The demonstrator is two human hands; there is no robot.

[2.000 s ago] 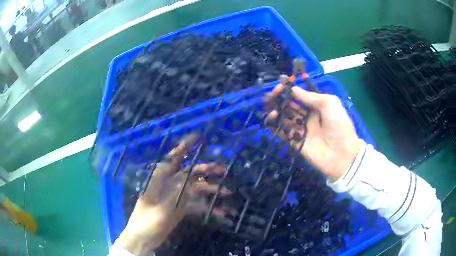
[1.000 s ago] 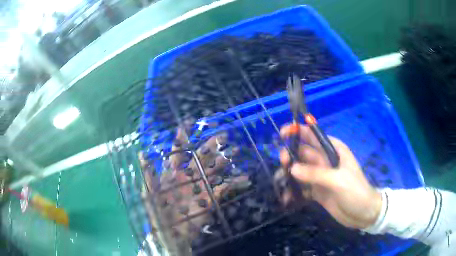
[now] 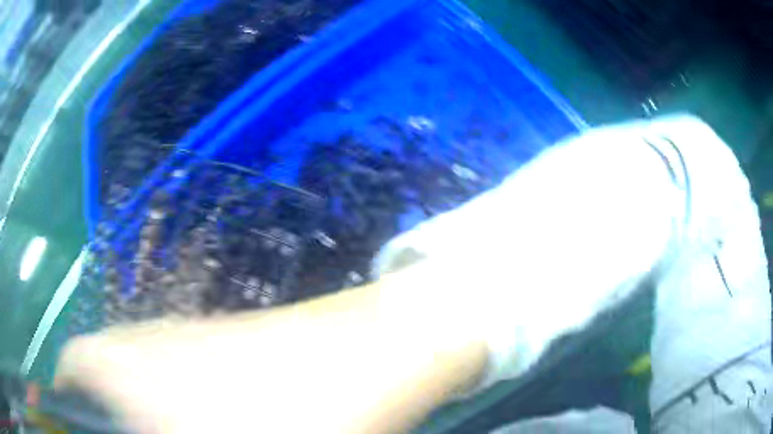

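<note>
My right hand (image 3: 212,364), blurred and overexposed, reaches across the bottom to the lower left. It looks closed, with a dark shape and a red spot at its far end that look like the side cutters (image 3: 72,408). My left hand (image 3: 165,258) shows only as a brownish blur behind the black sprue frame (image 3: 246,246), which it appears to hold over the near blue bin (image 3: 407,59). The frame is smeared, so its edges and its parts cannot be made out. Loose black parts (image 3: 364,169) lie in the near bin.
The far blue bin (image 3: 95,161), heaped with black pieces, stands beside the near one at upper left. Green floor with a white line (image 3: 55,314) shows at left. A dark mass (image 3: 678,42) is at upper right. My white right sleeve (image 3: 551,229) covers the near bin's right part.
The view has shifted. My right hand has moved from over the near bin to the lower left, its forearm now crossing the picture. The frame and left hand have moved left in view.
</note>
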